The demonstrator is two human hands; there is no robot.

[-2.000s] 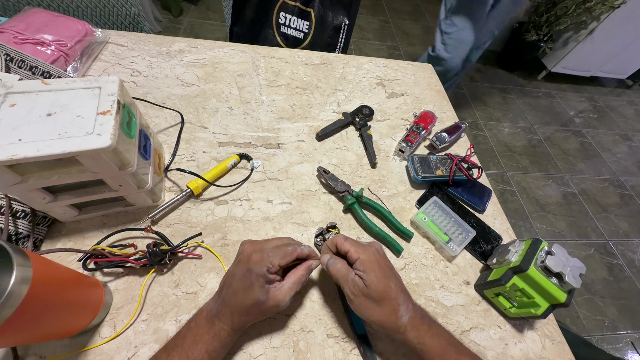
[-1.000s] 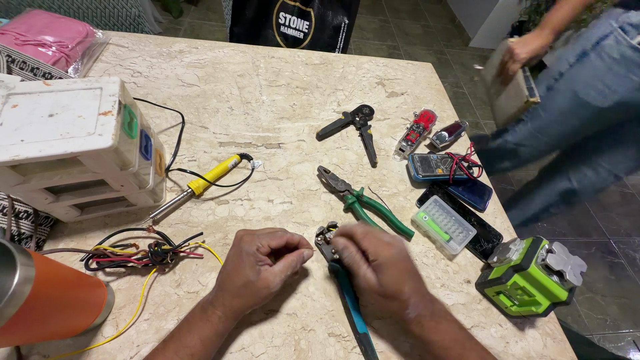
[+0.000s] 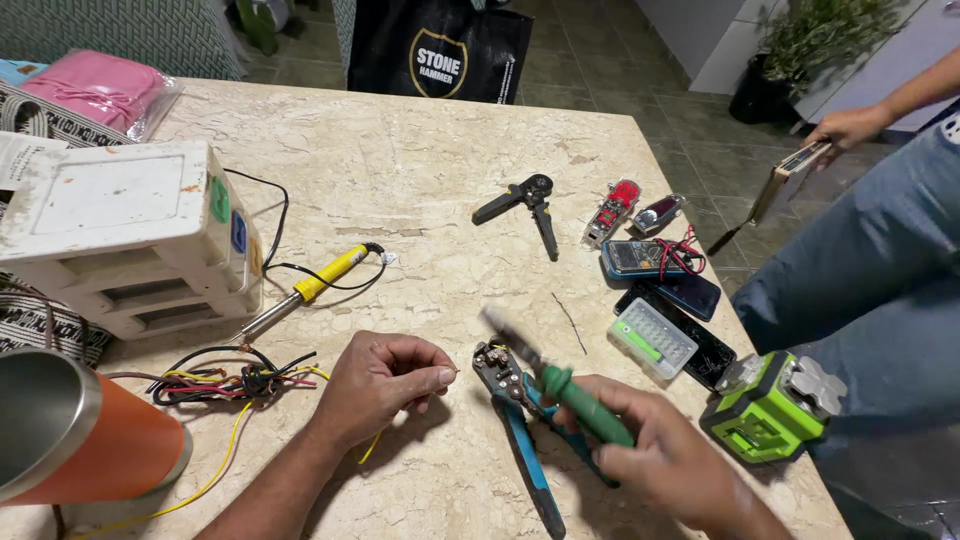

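My left hand (image 3: 386, 386) pinches the tip of a thin wire between thumb and forefinger; a yellow wire (image 3: 369, 448) shows below that hand. In my right hand (image 3: 656, 450) are combination pliers with green handles (image 3: 589, 409), blurred and raised over the table. Under them lies a blue-handled wire stripper (image 3: 517, 435), its head near my left fingertips. The yellow wire's long part (image 3: 225, 465) curves on the table at the left, beside a tangled wire bundle (image 3: 240, 382). A short dark wire piece (image 3: 571, 324) lies beyond the pliers.
A soldering iron (image 3: 319, 281), white drawer box (image 3: 112, 225) and orange tumbler (image 3: 82, 427) stand or lie left. Crimping pliers (image 3: 525, 202), a multimeter (image 3: 645, 259), phones (image 3: 690, 330), a bit case (image 3: 652, 341) and green laser level (image 3: 765, 409) lie right. A person (image 3: 877, 300) stands beyond the right edge.
My right hand has picked up the green-handled pliers, which lay on the table before. The wire stripper now lies without my right hand over its head. A person has come in at the right.
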